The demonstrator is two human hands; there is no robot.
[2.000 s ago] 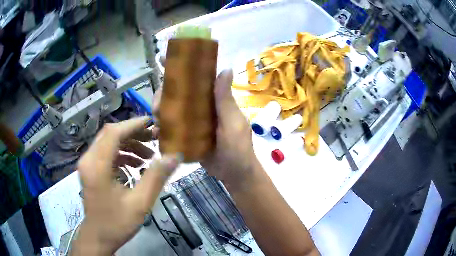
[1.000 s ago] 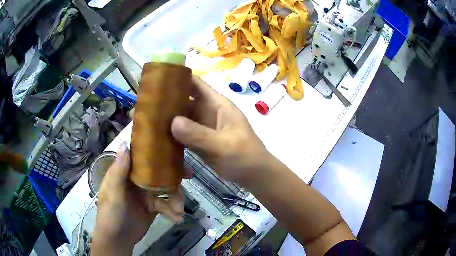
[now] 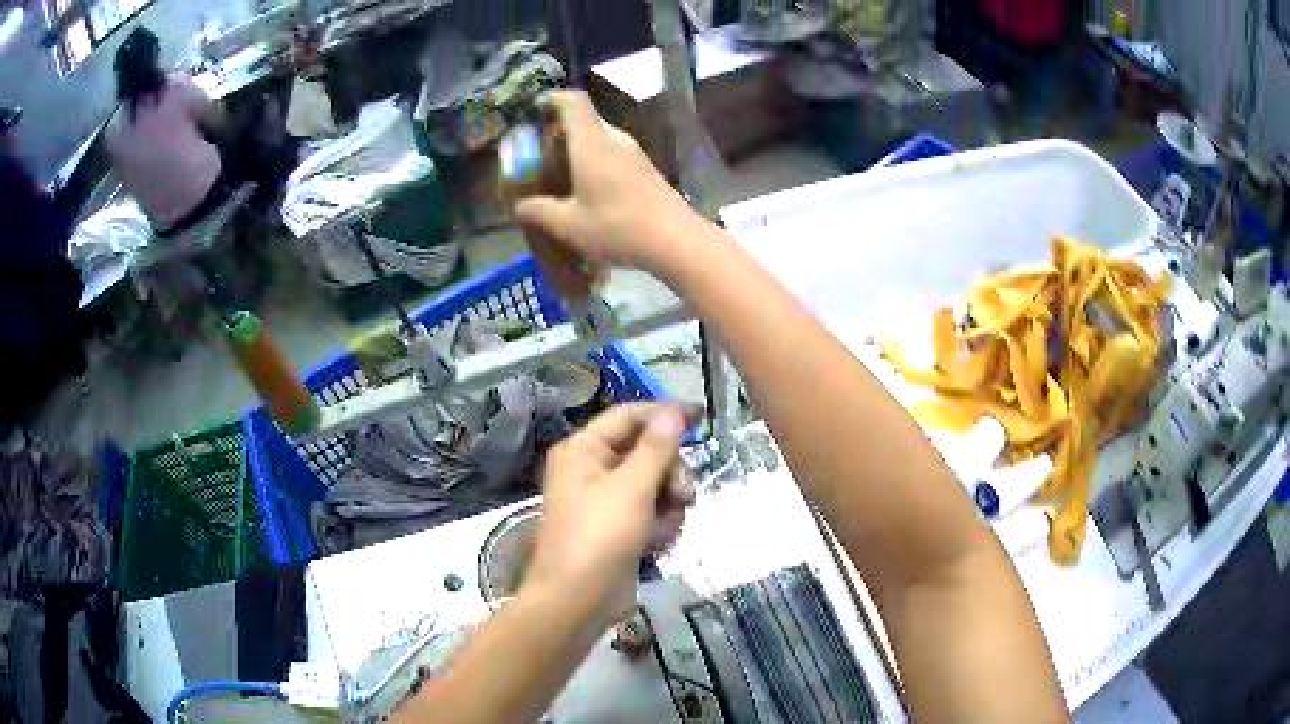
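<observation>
My right hand (image 3: 608,191) is raised and shut on a brown thread cone (image 3: 566,266), whose pale blue-white end faces me. The cone's lower end is at a holder on the right part of the pale thread stand bar (image 3: 512,357); whether it is fully seated is unclear. My left hand (image 3: 611,488) is lower, above the machine, with thumb and fingertips pinched together. No thread can be made out between them. An orange cone with a green end (image 3: 272,371) sits at the bar's left end. The sewing machine head (image 3: 672,658) is below, partly hidden by my left forearm.
Blue crate (image 3: 290,488) with grey fabric and green crate (image 3: 191,516) stand behind the table. Yellow-orange strips (image 3: 1040,340) and white spools (image 3: 1019,488) lie right, near a white tray (image 3: 962,212). The stand pole (image 3: 693,184) rises behind my right arm. A person (image 3: 163,149) sits far left.
My right hand has carried the brown cone up and away to the thread stand. My left hand has let go of the cone and now pinches its fingertips. The view has turned left and up.
</observation>
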